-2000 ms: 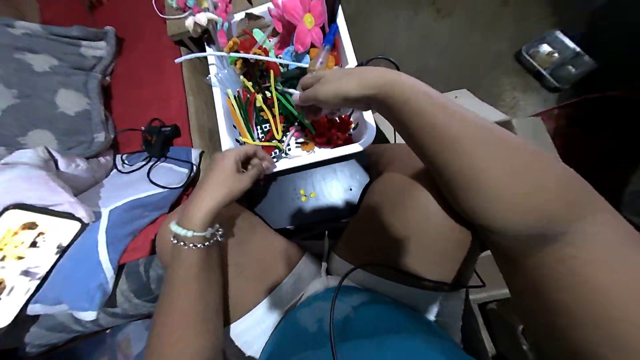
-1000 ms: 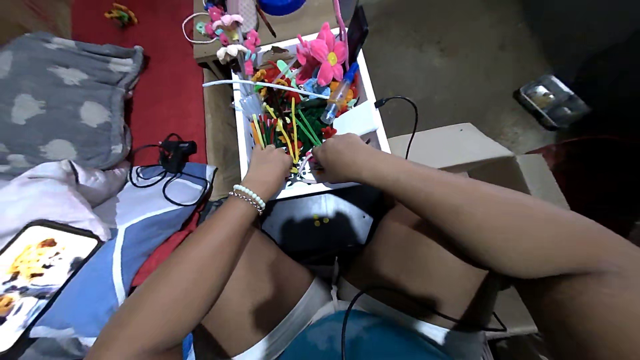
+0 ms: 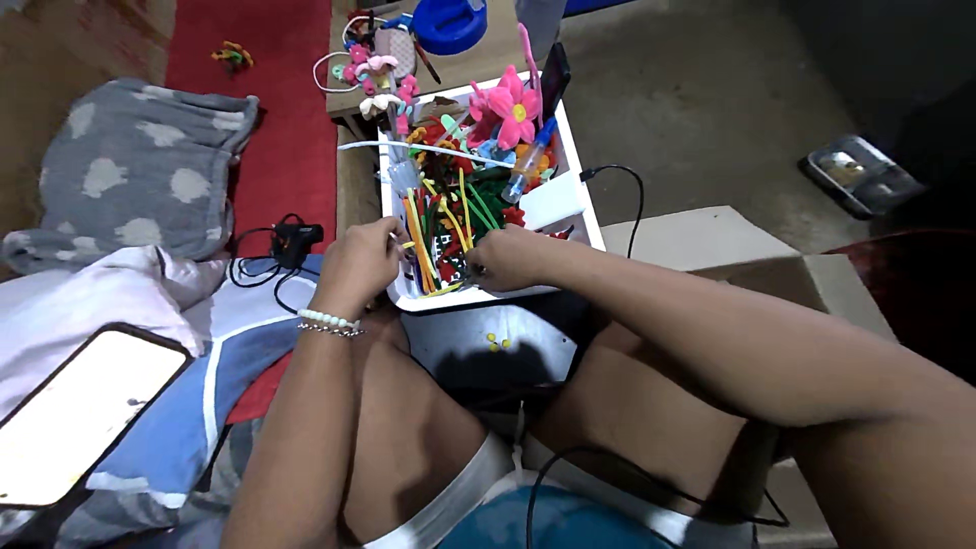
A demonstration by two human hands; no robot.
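A white plastic tray (image 3: 423, 303) in front of me holds colored pipe cleaners (image 3: 418, 236), a pink pipe-cleaner flower (image 3: 515, 110), a clear tube with a blue tip (image 3: 526, 168) and a white block (image 3: 550, 202). My left hand (image 3: 364, 263) is at the tray's left edge, with a short yellow piece by its fingertips; its grip is unclear. Inside the near right part of the tray, my right hand (image 3: 507, 259) has bent fingers, and what they touch is hidden. Small yellow pieces (image 3: 496, 343) lie on a grey surface between my thighs.
Left of me are a lit phone (image 3: 91, 412), a black device with a cable (image 3: 296, 242) and a grey folded blanket (image 3: 137, 175). An open cardboard box (image 3: 709, 244) stands at the right. A blue lid (image 3: 450, 27) lies beyond the tray; a divided container (image 3: 862, 175) is on the floor.
Since two seconds ago, my right hand has come down from the tray's middle to its near part. My left hand has moved away from my right hand, to the tray's left edge, since one second ago.
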